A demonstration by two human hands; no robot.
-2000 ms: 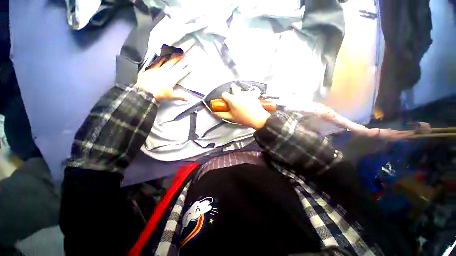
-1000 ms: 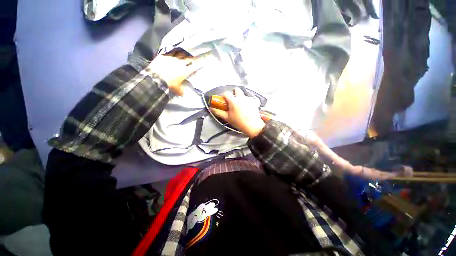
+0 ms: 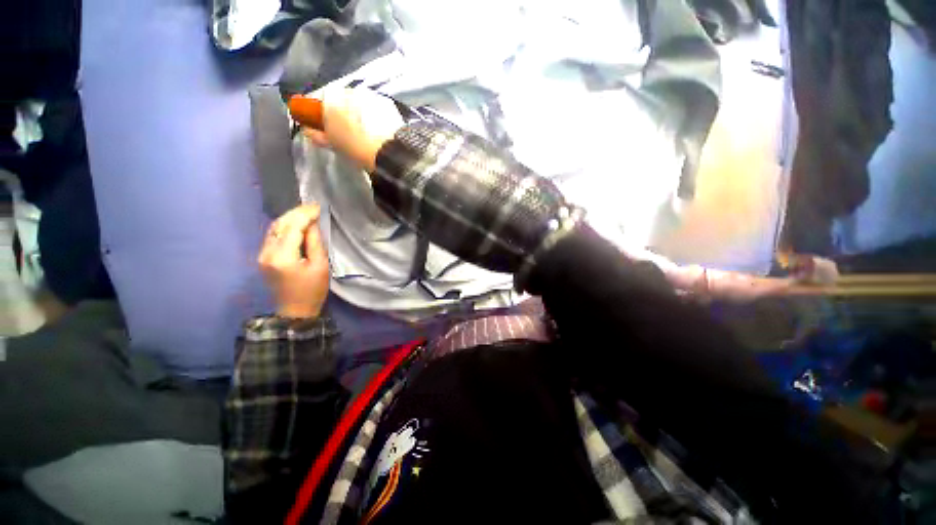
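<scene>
The grey garment (image 3: 385, 251) lies on the pressing table with its pale inside up, glaring in the middle. My right hand (image 3: 349, 125) is shut on the orange-brown handle of the steam iron (image 3: 306, 111) at the garment's left part. The iron's plate is mostly hidden and hard to tell from the dark grey cloth beside it. A darker grey strip of the garment (image 3: 273, 154) runs down below the handle. My left hand (image 3: 296, 261) is at the garment's lower left edge with curled fingers; whether it pinches cloth cannot be told.
The blue-lavender table cover (image 3: 174, 195) shows at the left. The pinkish-beige iron hose (image 3: 734, 284) runs off to the right past my right sleeve. Dark cloth (image 3: 836, 113) hangs at the right. Grey cloth (image 3: 133, 410) is heaped below left, with blurred coloured items below right.
My right hand has moved up and left with the iron, from the garment's middle to its left part. My left hand has come off the upper cloth, down towards me, and its fingers have curled.
</scene>
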